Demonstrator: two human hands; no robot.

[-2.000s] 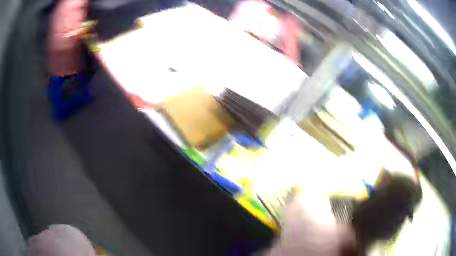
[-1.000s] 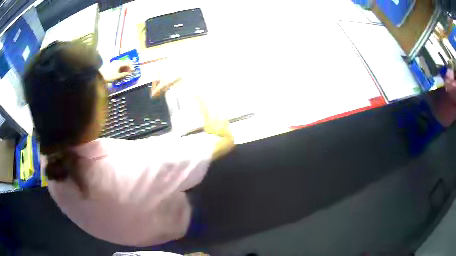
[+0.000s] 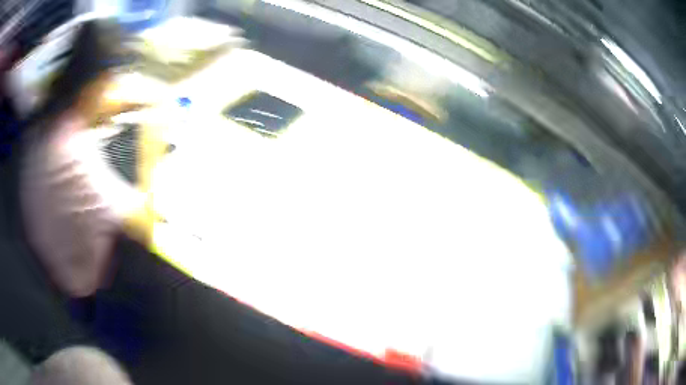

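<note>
The frame is strongly blurred. Neither my left hand nor my right hand can be made out. A dark rectangular item (image 3: pixel 263 113) lies on the far left part of the white bench (image 3: pixel 361 225). A black ribbed tray (image 3: pixel 121 153) shows at the bench's left end, beside the seated person; its contents cannot be told. A pale rounded shape (image 3: pixel 80 368) is cut off by the lower left edge, and I cannot tell what it is.
A person in a pale pink top (image 3: pixel 69 203) is at the left. The bench's front edge has yellow and red borders (image 3: pixel 402 359). Blue items (image 3: pixel 605 233) and a brown board (image 3: pixel 624 289) stand at the right end.
The view has swung right and tilted, so the person now shows smaller at the left edge. More of the white bench's right end and the blue items show.
</note>
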